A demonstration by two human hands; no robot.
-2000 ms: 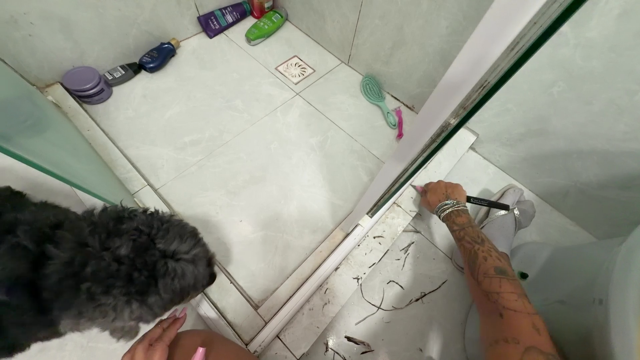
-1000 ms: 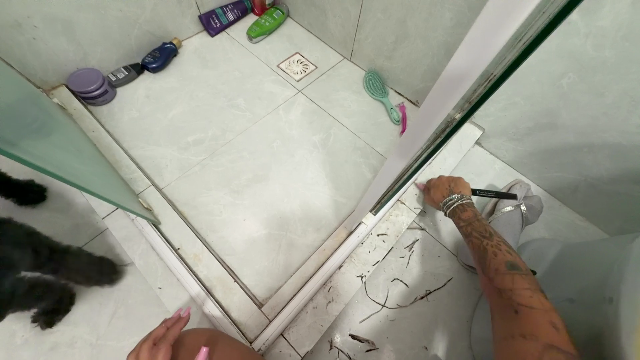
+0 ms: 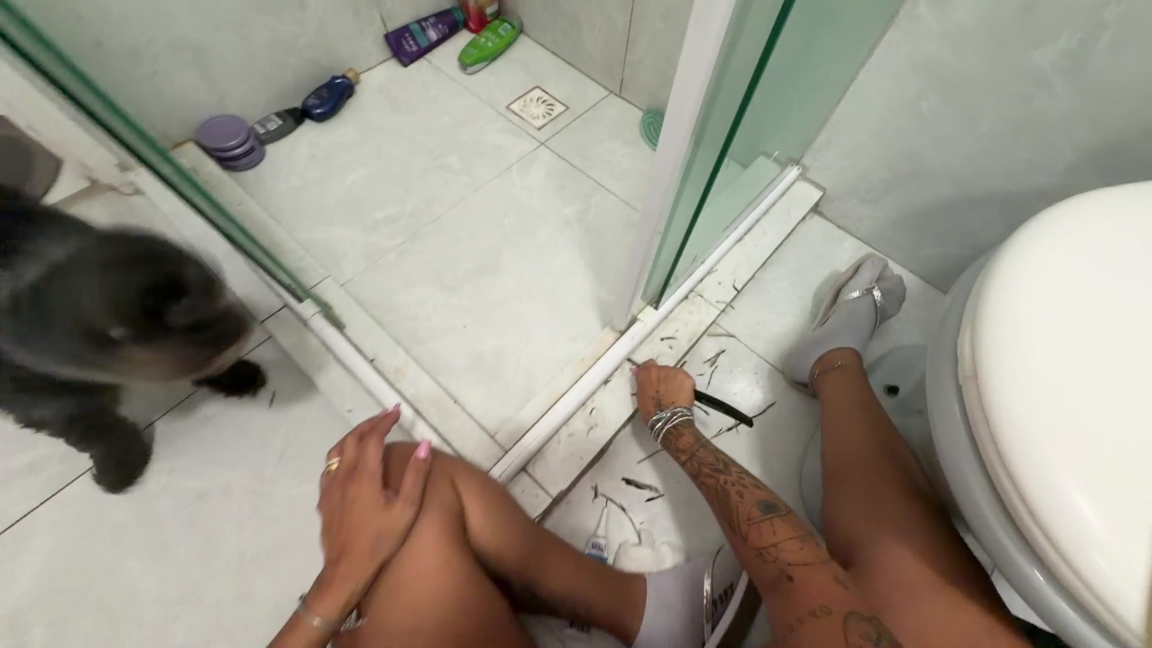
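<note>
My right hand (image 3: 664, 391) is closed around a slim black-handled tool (image 3: 725, 409), against the white bottom rail (image 3: 576, 392) of the glass shower enclosure. The tool's working end is hidden by my fingers. Dark thin strips of debris (image 3: 642, 487) lie on the stone curb (image 3: 594, 421) and the floor tiles around it. On my bent knee rests my left hand (image 3: 369, 486), fingers apart, with nothing in it. A small nozzle tube (image 3: 598, 540) lies beside white crumpled material (image 3: 650, 553) near my foot.
A dark curly-haired dog (image 3: 108, 306) stands at the left. Glass panels (image 3: 720, 171) rise from the curb. Inside the shower are several bottles (image 3: 328, 97), a purple jar (image 3: 229, 142), a drain (image 3: 537, 107) and part of a green brush (image 3: 652, 129). A toilet (image 3: 1062, 387) stands at the right.
The view has shifted, bringing the toilet and my legs into sight. The dog, partly out of view a second ago, has come back at the left. The right hand still grips the black tool.
</note>
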